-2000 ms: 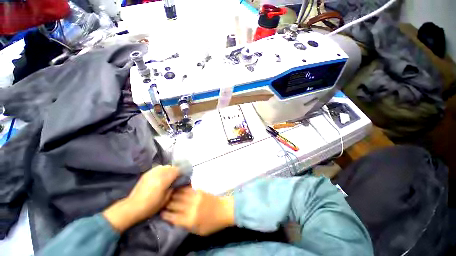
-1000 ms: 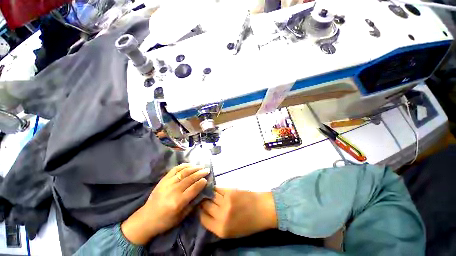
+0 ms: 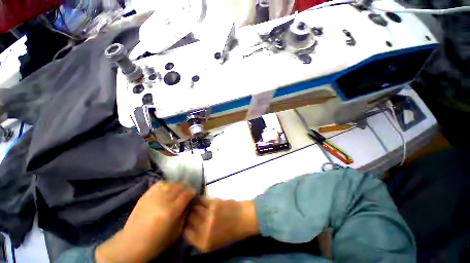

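Note:
A large dark grey garment point(image 3: 87, 154) lies heaped left of the needle and hangs over the near table edge. A pale grey strip of it point(image 3: 183, 172) shows between my hands and the presser foot point(image 3: 198, 144) of the white sewing machine point(image 3: 232, 67). My left hand point(image 3: 154, 218) grips the garment with curled, slightly blurred fingers. My right hand point(image 3: 219, 223) is against it and pinches the garment's edge. The fingertips of both hands are partly hidden in the cloth. Both hands are just in front of the presser foot.
A smartphone point(image 3: 269, 134) lies under the machine arm. Snips with red and yellow-green handles point(image 3: 332, 148) lie right of it, beside an orange-brown tool point(image 3: 335, 127) and a thin cord point(image 3: 404, 138). Dark cloth point(image 3: 438, 200) is at the right. Red cloth point(image 3: 26, 13) is at the upper left.
My left hand's fingers, flat on the strip near the presser foot a second ago, are now curled and drawn back towards me. Both hands still hold the garment. The view has shifted slightly.

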